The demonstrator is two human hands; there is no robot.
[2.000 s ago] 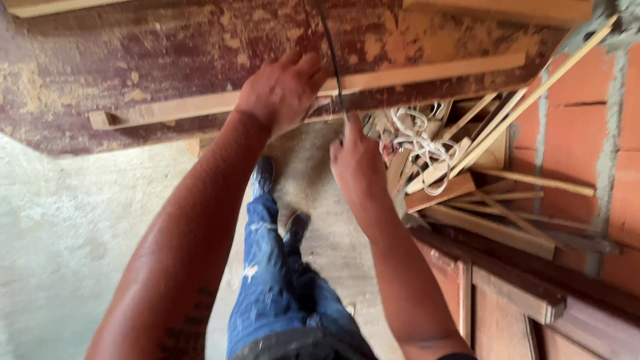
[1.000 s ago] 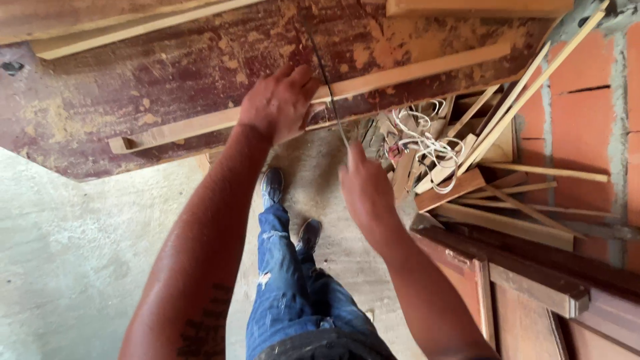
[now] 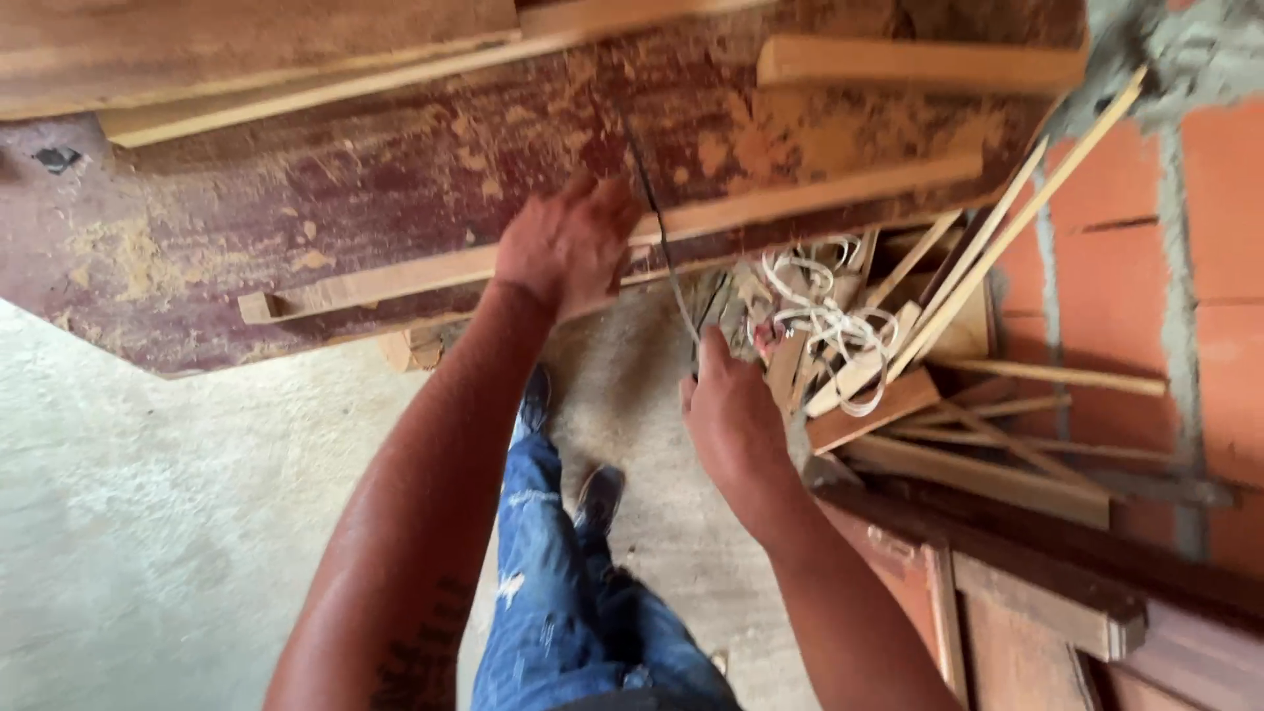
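A long narrow wood strip (image 3: 385, 283) lies along the near edge of a worn dark-red workbench (image 3: 395, 188). My left hand (image 3: 573, 242) presses on the strip near its middle, fingers curled over it. My right hand (image 3: 731, 405) is closed around the handle end of a thin-bladed saw (image 3: 660, 212), seen nearly edge-on; the handle is mostly hidden in my fist. The blade crosses the strip just right of my left hand and points away over the bench. A small block or raised end (image 3: 259, 307) shows at the strip's left end.
Boards (image 3: 918, 64) lie farther back on the bench. At the right, offcuts (image 3: 874, 410) and a tangled white cord (image 3: 829, 321) are heaped by a brick wall (image 3: 1096, 267). Dark wooden panels (image 3: 1027, 583) stand at the lower right. My feet are on the concrete floor (image 3: 148, 494).
Both hands stay at the strip, the left on it and the right on the saw. The right hand and saw have shifted slightly relative to the strip. The view has moved a little.
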